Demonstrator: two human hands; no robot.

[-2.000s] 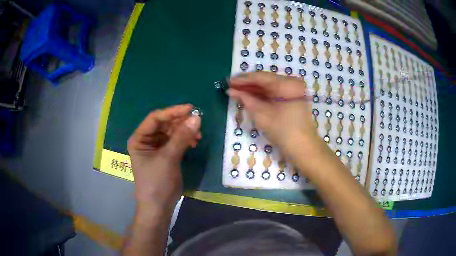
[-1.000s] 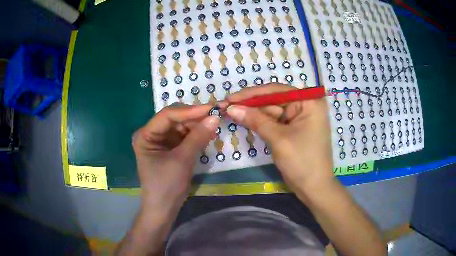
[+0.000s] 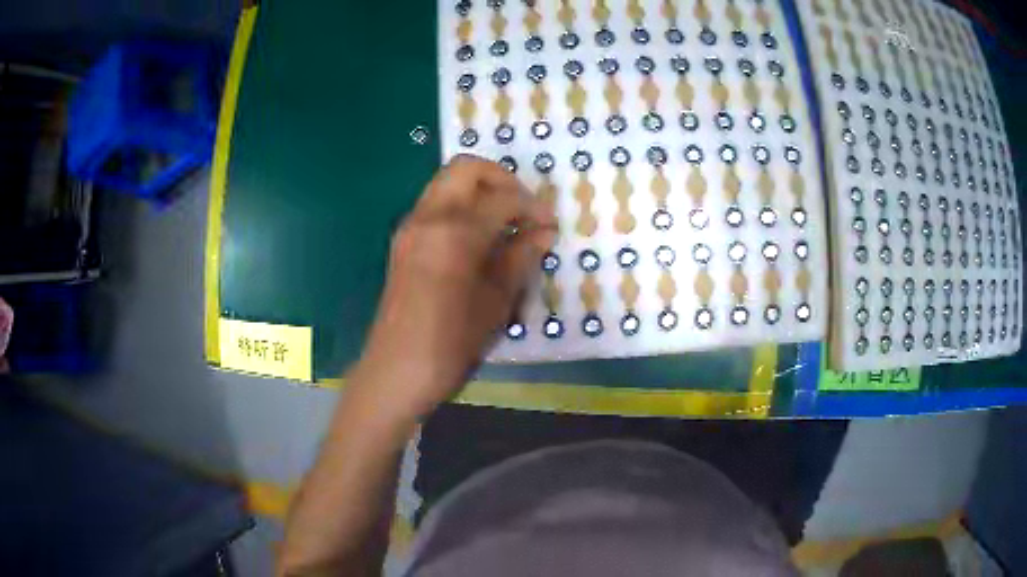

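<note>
My left hand reaches over the left part of the near white tray, with its blurred fingertips at the tray's surface. A small shiny spot shows at the fingertips; I cannot tell if it is a disc held or one in the tray. Dark discs with silver rings stand in rows, joined by tan tabs. Several tan tabs beside the fingers have no disc at their lower ends. One loose disc lies on the green mat left of the tray. My right hand and the red probe are out of view.
A second white tray with discs lies right of the blue tape. A yellow label and a green label lie at the front edge. A blue stool stands left. Part of a person shows at the far left edge.
My right hand and the red probe have left the picture. My left hand has moved away from the probe down to the tray. The view has shifted, so the trays appear further right.
</note>
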